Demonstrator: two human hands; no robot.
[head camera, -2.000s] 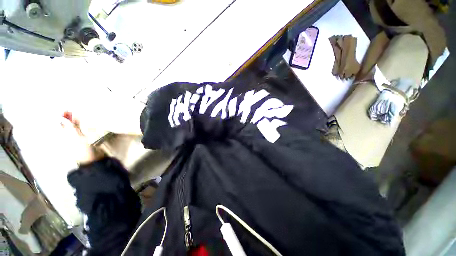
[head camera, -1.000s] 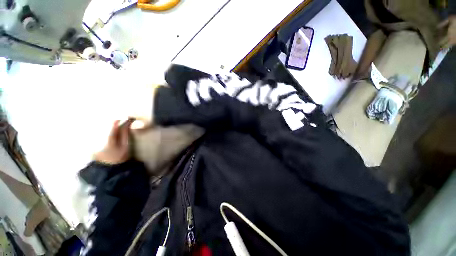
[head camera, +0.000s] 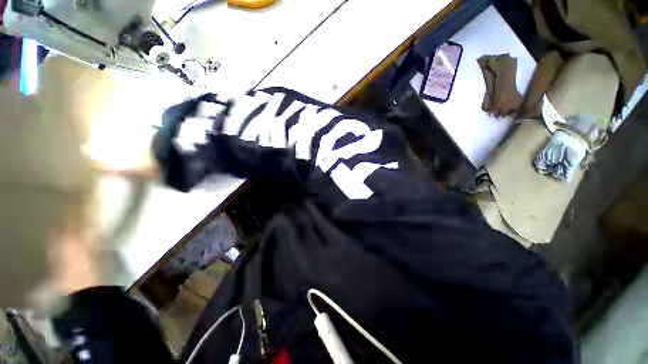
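A large tan panel is raised and blurred at the left edge, over the white machine table. My left hand is blurred at the panel's lower right edge and holds it. My right hand reaches from the black sleeve to the panel's right side; glare and blur hide its fingers, so its grip cannot be told. The sewing machine head stands at the upper left, with small round metal parts at its right end.
Orange scissor handles are cut off at the top. At the right are a smartphone, a stack of brown strips and a thick beige roll bearing a tied grey-white bundle. The table's dark front edge runs diagonally.
Both hands have moved left. The panel, earlier low and pale with a fold near my lap, is now raised at the left. The person at the far right is no longer seen.
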